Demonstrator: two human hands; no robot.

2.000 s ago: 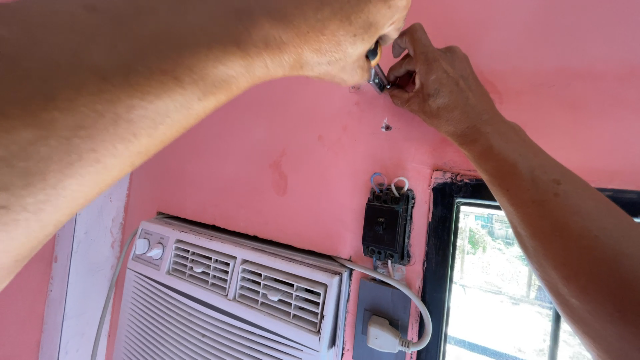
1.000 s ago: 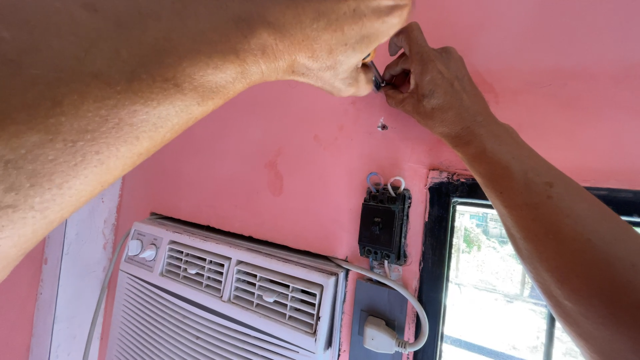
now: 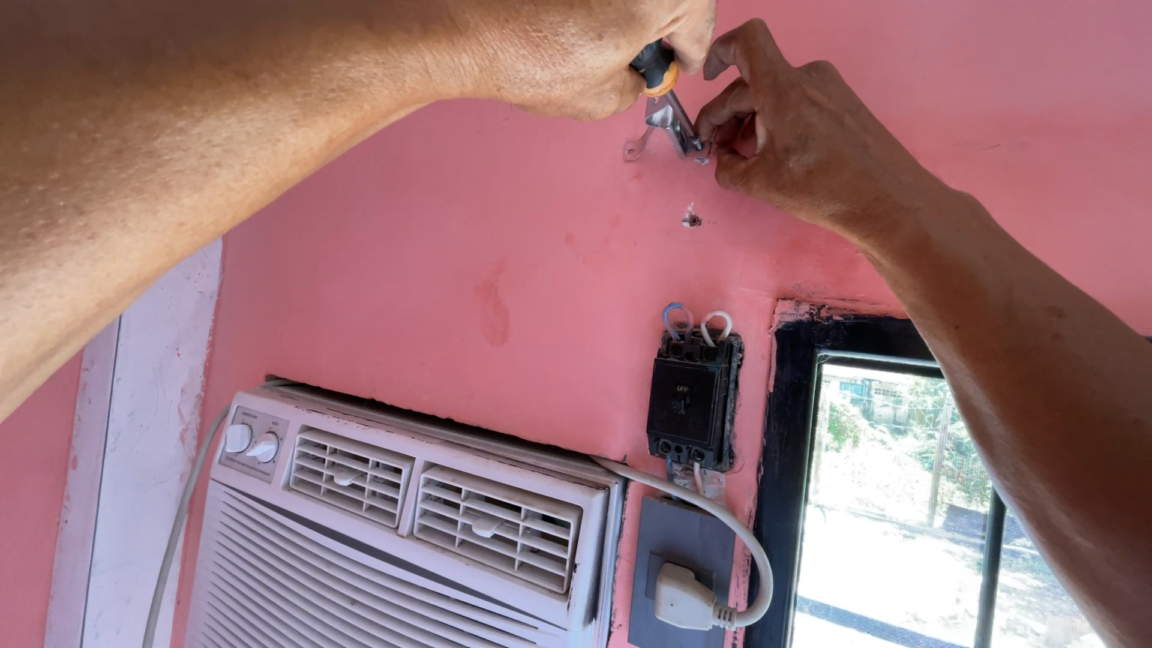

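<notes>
My left hand [image 3: 648, 63] comes in from the upper left and grips a screwdriver [image 3: 659, 70] with a black and orange handle. Its shaft slants down to the right, the tip at the lower right end of a small metal bracket [image 3: 663, 115] by the pink wall. The bracket's other ear, with a hole, shows to the left. My right hand [image 3: 765, 126] reaches in from the right, its thumb and fingers bent together beside the screwdriver's tip; what they pinch is hidden. Below them is a small damaged hole [image 3: 691, 219] in the wall.
A black circuit breaker [image 3: 688, 400] with looped blue and white wires is mounted lower down. Beneath it, a white plug [image 3: 686, 598] sits in a grey outlet plate [image 3: 660, 535]. A window air conditioner [image 3: 387, 540] is at lower left, a black-framed window [image 3: 787, 450] at lower right.
The screwdriver's handle and the bracket, mostly hidden behind my left hand one second ago, now show. My right hand stays beside the screwdriver's tip.
</notes>
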